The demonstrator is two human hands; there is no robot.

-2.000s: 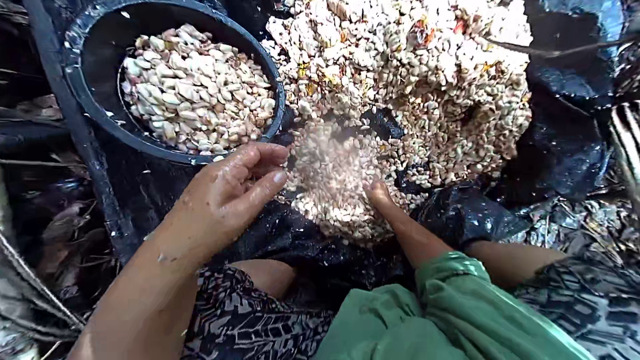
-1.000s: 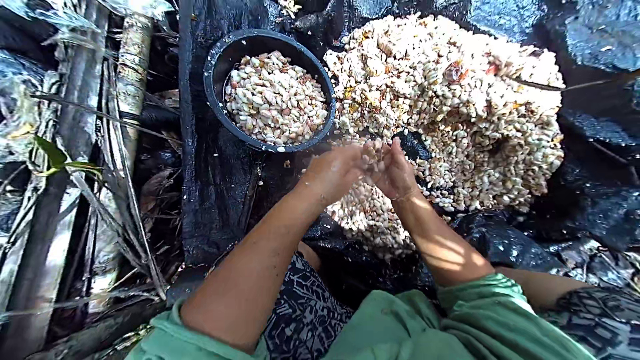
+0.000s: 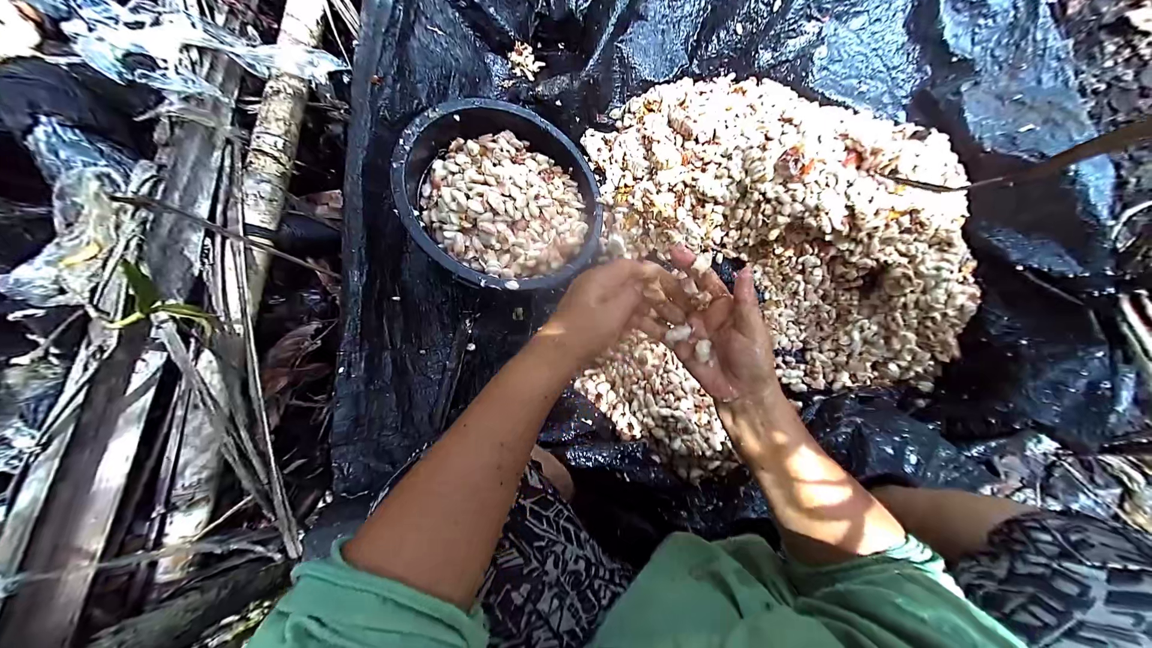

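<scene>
Pale wet cacao beans, coated in pulp, lie in a large heap [image 3: 837, 216] on black plastic sheeting, with a smaller pile [image 3: 657, 405] nearer my legs. My right hand [image 3: 724, 337] is palm up over the gap between them, a few beans lying on its palm and fingers. My left hand [image 3: 616, 301] is beside it, its fingers blurred and overlapping the right fingers; whether it holds beans cannot be told. Just beyond my left hand stands a round black plastic tub [image 3: 409, 211], partly filled with similar beans [image 3: 504, 207].
Black plastic sheeting [image 3: 396, 387] lies under the tub and heap. Wooden poles [image 3: 279, 135], dry stalks and crumpled clear plastic [image 3: 81, 216] are at the left. A thin stick [image 3: 1071, 162] reaches over the heap from the right. A small clump of beans [image 3: 524, 61] lies beyond the tub.
Two seconds ago my hands were apart; one second ago they were together over the gap. Now the right palm is turned up and more spread. The view has shifted left.
</scene>
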